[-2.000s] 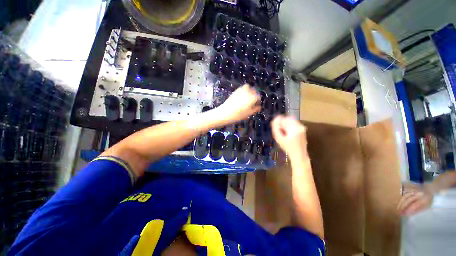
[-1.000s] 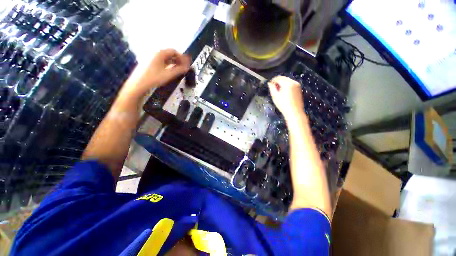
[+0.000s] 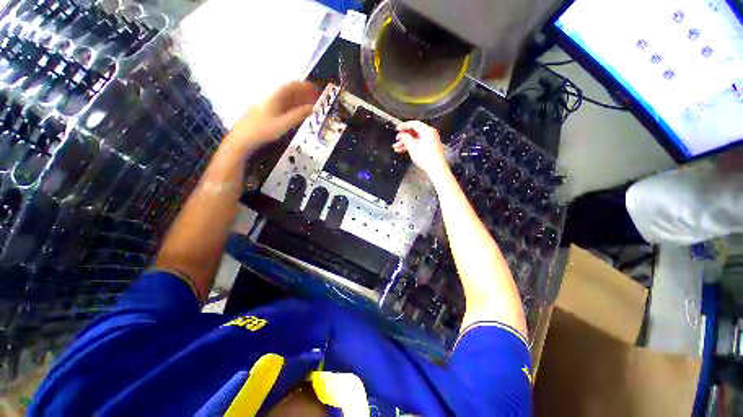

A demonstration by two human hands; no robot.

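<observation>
The dark square nest (image 3: pixel 368 155) sits on the silvery perforated plate (image 3: pixel 379 220), with a small blue-violet spot on it. Three black oblong parts (image 3: pixel 318 202) stand in a row at the plate's lower left. My left hand (image 3: pixel 281 114) is at the plate's upper left edge, blurred, fingers stretched out; I see nothing in it. My right hand (image 3: pixel 420 145) is at the nest's upper right edge, fingers bent; whether it grips anything there is unclear. A clear blister tray (image 3: pixel 521 244) with black parts lies right of the plate, partly behind my right forearm.
Stacked blister trays (image 3: pixel 90 187) rise at left. A round clear ring with a yellow inner rim (image 3: pixel 424 102) is above the nest. A monitor (image 3: pixel 664 73) is at upper right, with cables (image 3: pixel 546 102) beside it. An open carton (image 3: pixel 611 358) is at lower right. Another person's pale sleeve (image 3: pixel 684 204) shows at right.
The view has turned since the oldest frame. My left hand has left the tray for the plate's left edge, and its fingers have straightened. My right hand has moved left to the nest's edge.
</observation>
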